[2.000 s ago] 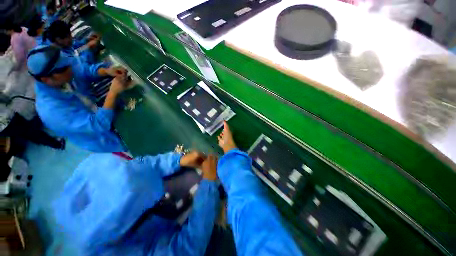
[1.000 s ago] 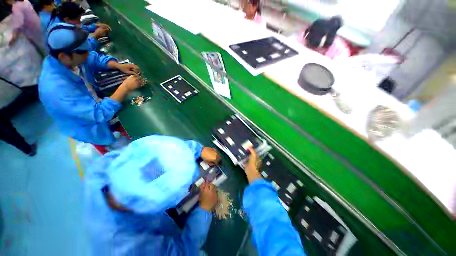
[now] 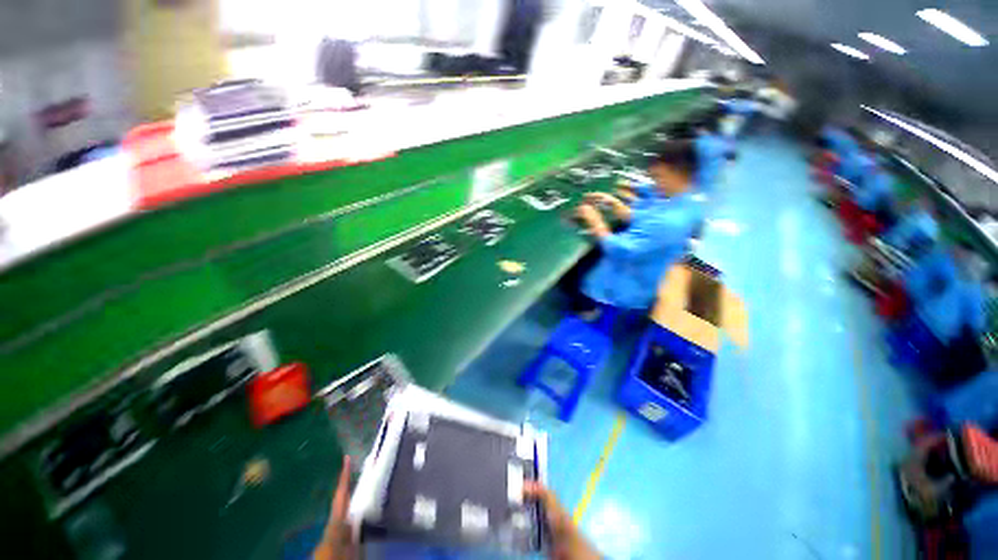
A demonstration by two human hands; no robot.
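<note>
A dark tablet back cover (image 3: 449, 470) with pale patches lies on white backing sheets, apparently a stack, held low in front of me at the belt's edge. My left hand (image 3: 337, 523) is at the left side of the stack, partly cut off by the lower edge. My right hand (image 3: 560, 523) grips the right side, its fingers on the cover's edge. Another cover on a white sheet (image 3: 367, 403) lies on the belt just behind the stack, partly hidden by it. The view is blurred.
The green belt (image 3: 350, 317) carries more covers (image 3: 427, 256), a red box (image 3: 280, 394) and small cream parts (image 3: 254, 473). A green partition runs behind. A person in blue (image 3: 646, 246) works farther along. Blue stool (image 3: 569, 361), blue crate (image 3: 670, 383) and open carton (image 3: 700, 298) stand on the floor.
The view has swung right along the line. The reaching arm over the belt is gone from view; both my hands now hold the cover stack. The nearby worker is out of view.
</note>
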